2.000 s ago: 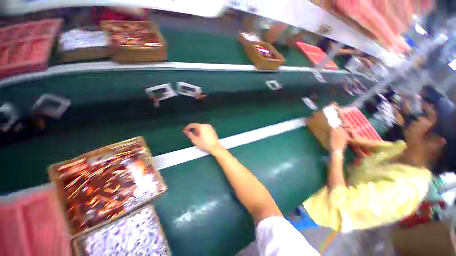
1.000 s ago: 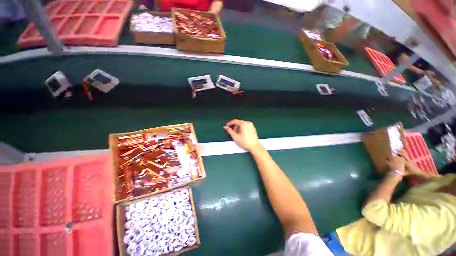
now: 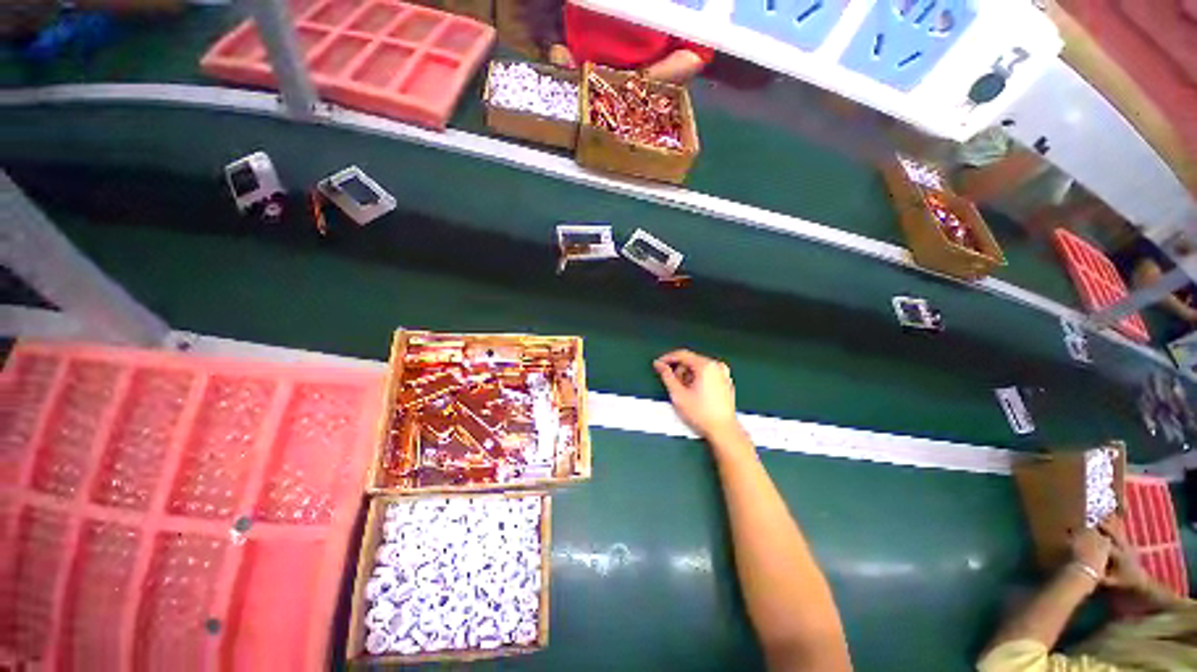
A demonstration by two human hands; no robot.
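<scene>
My right hand (image 3: 702, 391) is over the conveyor belt's near edge, beside the whitish strip. Its fingers are curled, thumb near the index finger; whether something small is between them I cannot tell. My left hand is out of the picture. Left of my right hand, a cardboard box of copper-coloured parts (image 3: 453, 414) stands against a box of white ring parts (image 3: 453, 571). White-framed housings (image 3: 584, 244) lie on the dark green belt (image 3: 460, 282), two of them just beyond my right hand.
A pink compartment tray (image 3: 243, 525) is left of the boxes. Grey uprights (image 3: 79, 263) cross the left side. Across the belt are another pink tray (image 3: 355, 53), parts boxes (image 3: 637, 155) and a person in red. Another worker's hands (image 3: 1096, 551) are at a box, lower right.
The view has turned left and steadied, so the near boxes and pink tray show more fully. My right hand keeps its curled pose at the belt's edge.
</scene>
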